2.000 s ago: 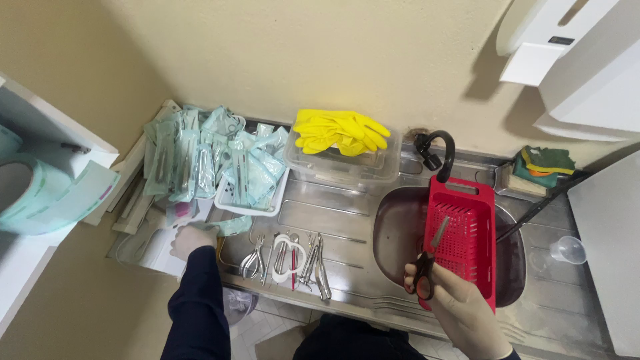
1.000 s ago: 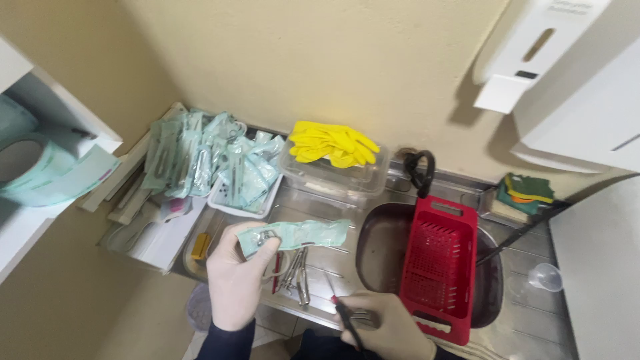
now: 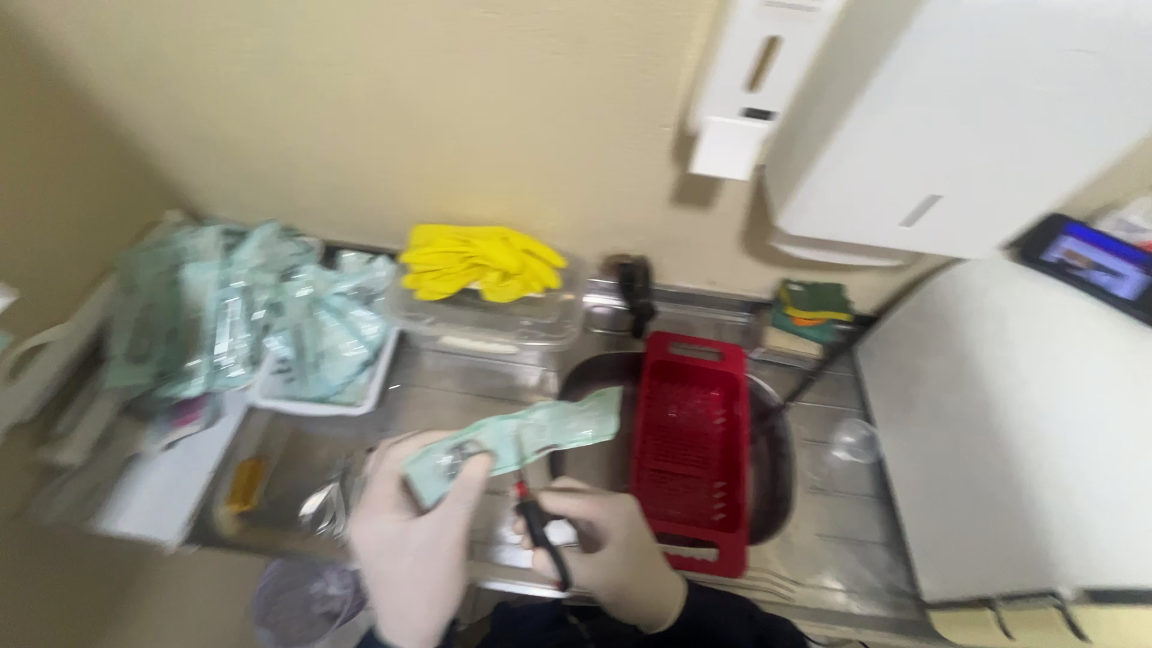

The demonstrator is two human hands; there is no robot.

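Note:
My gloved left hand pinches a green-and-clear sterilization pouch near one end, where a metal item shows blurred inside. Scissors with dark handles and a red part near the pivot are in my gloved right hand; their blades touch or overlap the pouch's lower edge. On the steel counter left of my left hand lie shiny metal instruments, partly hidden and blurred. More filled pouches are heaped in a white tray and to its left.
A red plastic basket spans the sink. Behind are yellow rubber gloves on a lidded clear container. Sponges, a clear cup and a white surface with a phone stand right. A bin is below.
My left hand has come from the counter's left side and now holds a pouch. The scissors in my right hand, earlier over the red basket, are now at the pouch. The view has shifted right.

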